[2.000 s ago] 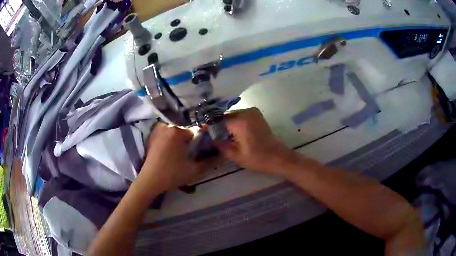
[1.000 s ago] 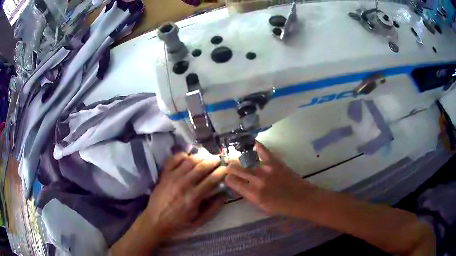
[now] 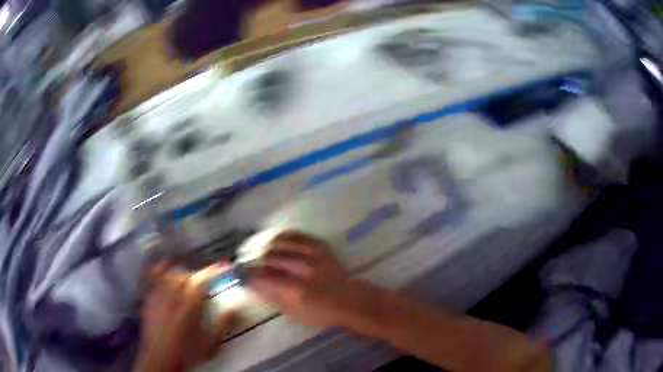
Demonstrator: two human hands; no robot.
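The frame is strongly blurred. The white sewing machine (image 3: pixel 312 109) with a blue stripe runs across the view. My left hand (image 3: pixel 174 305) is low at the left, beside the lit needle area; whether it holds cloth is hidden by blur. My right hand (image 3: pixel 294 276) is just right of the needle area, fingers bent; I cannot tell what is in it. The light grey and dark purple garment (image 3: pixel 94 290) lies left of my left hand. The presser foot and needle are too blurred to make out.
Grey and purple cut pieces (image 3: pixel 65 152) lie at the far left. Grey-lilac tape guides (image 3: pixel 374 221) are on the machine bed. White pieces (image 3: pixel 585 131) are at the machine's right end. A grey-purple fabric pile (image 3: pixel 589 269) is at the lower right. Brown wood (image 3: pixel 145 69) shows beyond the machine.
The view has swung, so the machine appears tilted and further left. My hands have drawn apart; a second ago their fingers were close together at the needle area.
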